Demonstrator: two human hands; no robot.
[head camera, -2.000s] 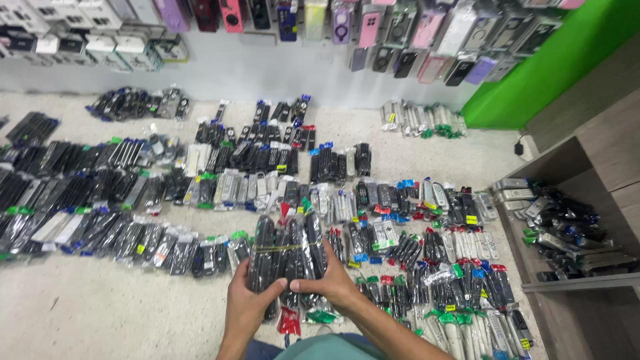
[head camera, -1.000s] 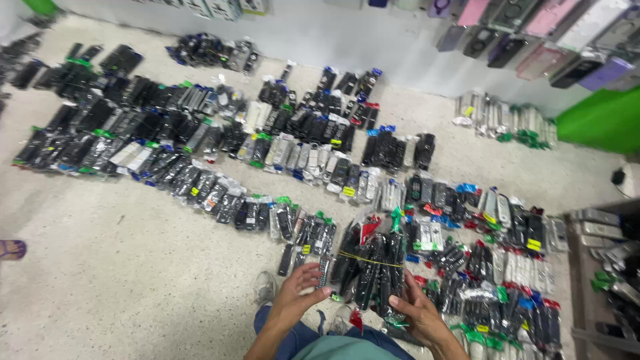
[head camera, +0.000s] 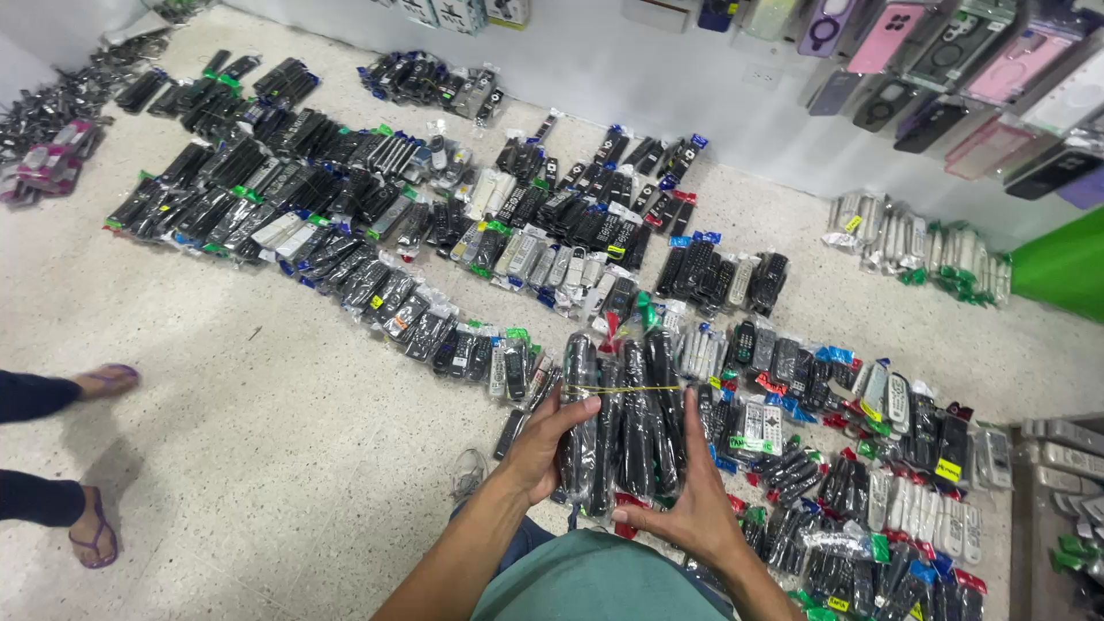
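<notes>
A bundle of black remote controls in clear plastic bags (head camera: 634, 431), with a yellow rubber band around it, is held upright between my two hands. My left hand (head camera: 552, 444) grips its left side, thumb across the front near the band. My right hand (head camera: 690, 492) presses the right side, fingers along the edge and thumb near the lower end. Red and green bag ends stick out at the top. Beneath and around the bundle, rows of bagged remote controls (head camera: 517, 259) lie on the speckled floor.
At the left stands another person in sandals (head camera: 93, 530). A wooden shelf unit (head camera: 1026, 517) with more bagged remotes is at the right. Packaged phone cases (head camera: 888, 34) hang on the wall. Bagged white remotes (head camera: 957, 259) lie near a green panel. Small packs (head camera: 56, 159) are piled far left.
My left hand was apart from the bundle with fingers spread one second ago and now holds its side. More of the other person's legs shows at the left. The view has swung left since the oldest frame.
</notes>
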